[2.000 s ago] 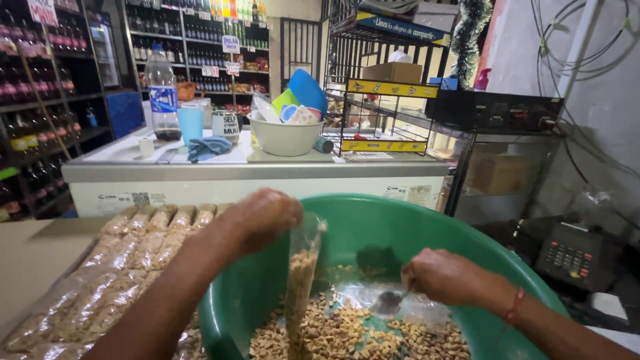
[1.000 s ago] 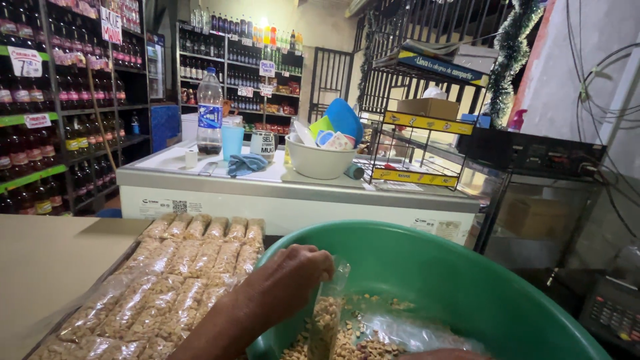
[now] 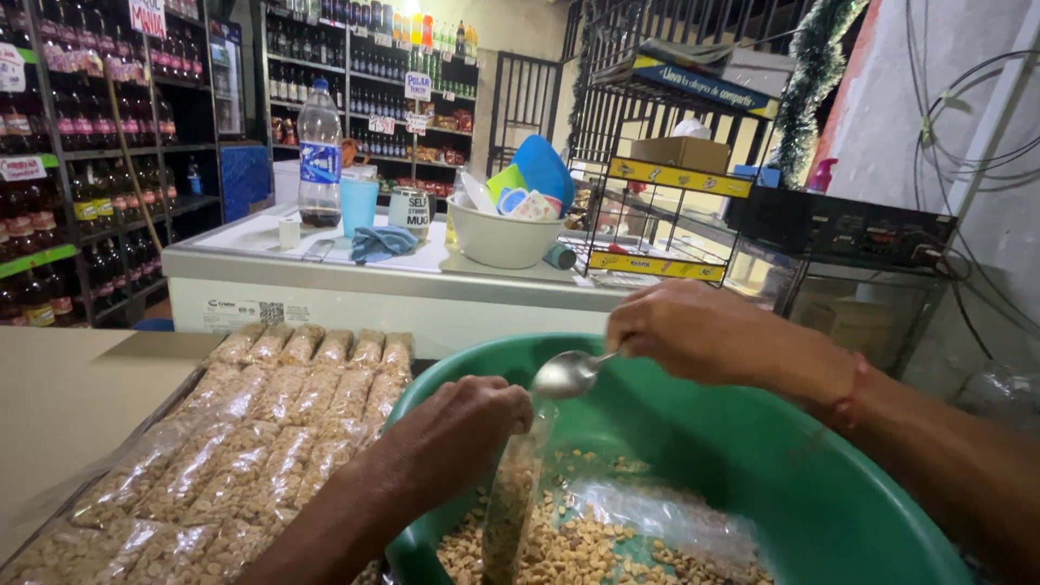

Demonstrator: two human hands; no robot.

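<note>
My left hand (image 3: 463, 439) pinches the top of a narrow clear plastic bag (image 3: 513, 496), which hangs upright over a large green plastic tub (image 3: 812, 463) and is largely filled with peanuts. My right hand (image 3: 691, 333) grips the handle of a metal spoon (image 3: 566, 374), whose bowl is at the bag's mouth. Loose peanuts (image 3: 569, 548) cover part of the tub's bottom, and a clear plastic bag or sheet (image 3: 662, 516) lies on them. Left of the tub, filled peanut bags (image 3: 276, 406) lie side by side in rows.
Behind the tub, a white chest freezer (image 3: 439, 301) carries a plastic bottle (image 3: 320, 158), a blue cup (image 3: 359, 207), a mug (image 3: 409, 213), a blue cloth (image 3: 384, 243), a filled basin (image 3: 504, 231) and a wire rack (image 3: 666, 264). A tan table surface (image 3: 73, 406) extends at left.
My right hand has risen from low in the tub to the mouth of the bag, with the spoon. My left hand still holds the bag upright. The view has shifted.
</note>
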